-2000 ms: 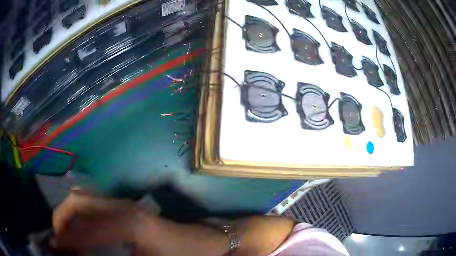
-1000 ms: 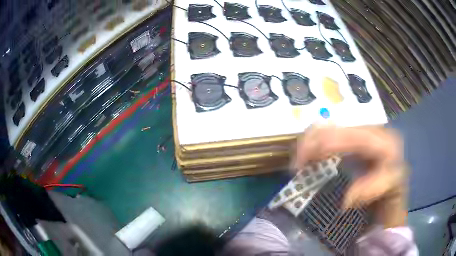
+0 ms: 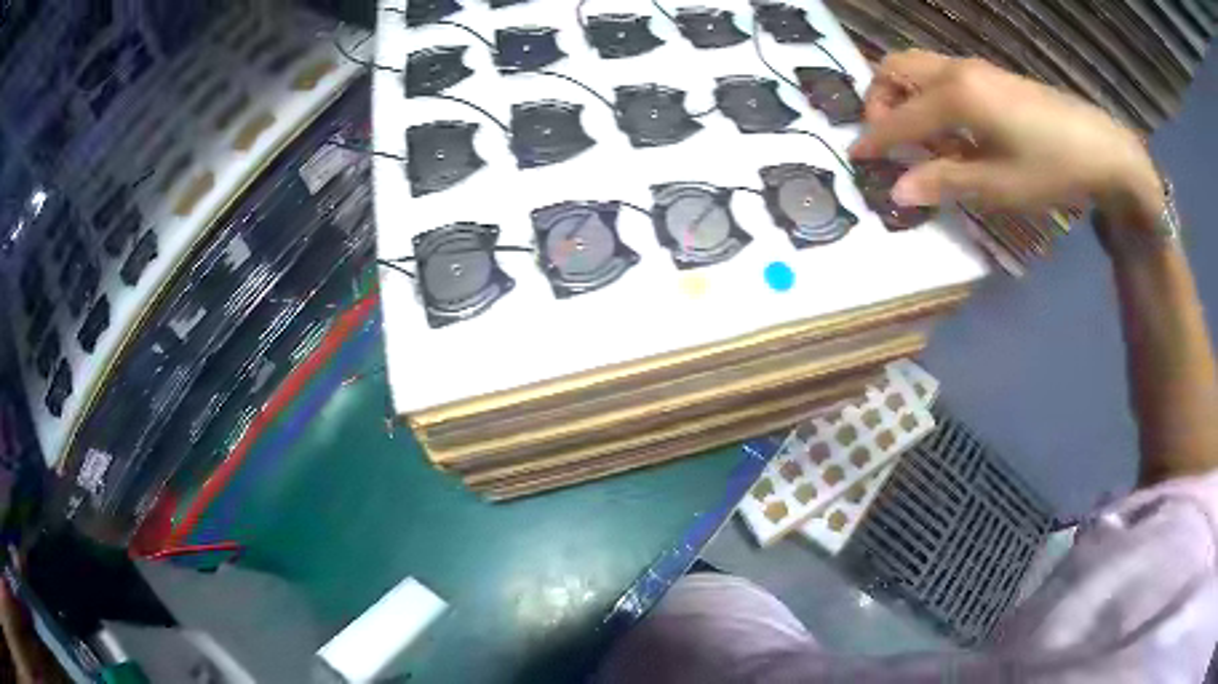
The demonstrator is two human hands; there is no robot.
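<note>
The white foam tray (image 3: 561, 354) holds rows of black speakers with thin black leads. My right hand (image 3: 995, 140) is over the tray's right edge, thumb and fingers around the speaker (image 3: 898, 195) at the right end of the front row; the fingers partly hide it. Another speaker (image 3: 808, 203) sits just left of it, beyond the blue dot (image 3: 779, 275). A skin-coloured sliver, perhaps part of my left hand, is cut off at the lower left edge; its grip cannot be seen.
Cardboard layers (image 3: 668, 408) lie under the tray. A white block (image 3: 383, 631) lies on the green mat (image 3: 534, 548). Dark wrapped trays (image 3: 254, 287) and another speaker tray stand at left. Lower right, smaller trays with tan pieces (image 3: 835, 454) lie by a slatted grey surface (image 3: 962, 521).
My right hand has moved up from the tray's front edge onto the end speaker. The tan gap in the front row now holds a speaker. The view has shifted, so the tray appears further left.
</note>
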